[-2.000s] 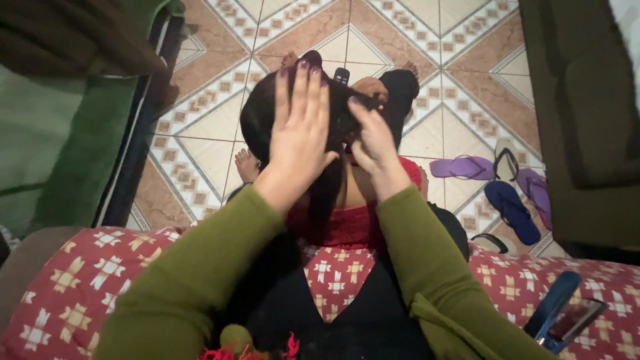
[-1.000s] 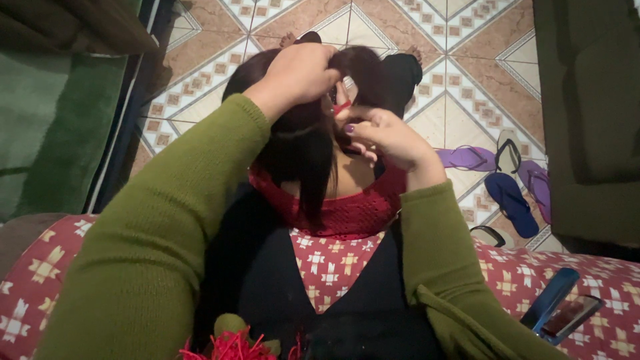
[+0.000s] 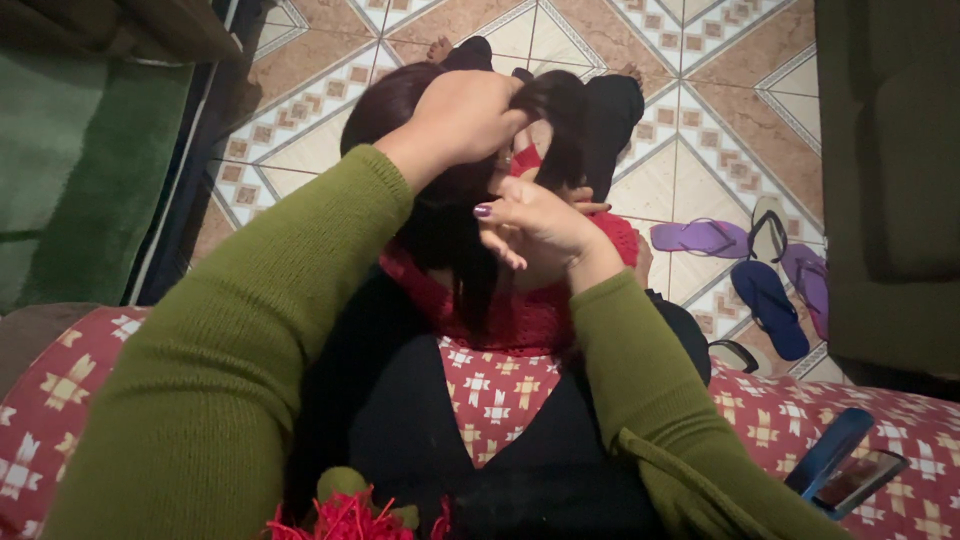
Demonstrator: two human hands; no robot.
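A seated person's dark hair lies below me, seen from above and behind, over a red knitted top. My left hand grips a lock of this hair, which arches over to the right and hangs down. Just below, near the person's neck, my right hand is turned palm up with its fingers partly spread. Whether strands lie between those fingers cannot be told. Loose hair hangs down the back, left of my right hand.
Purple flip-flops and a dark blue one lie on the tiled floor at right. A blue hinged device, possibly a hair straightener, rests on the red patterned cover. A dark sofa stands at the right edge.
Two seconds ago both hands lay on the head. The left has since closed on a lock of hair, and the right has moved down beside the neck.
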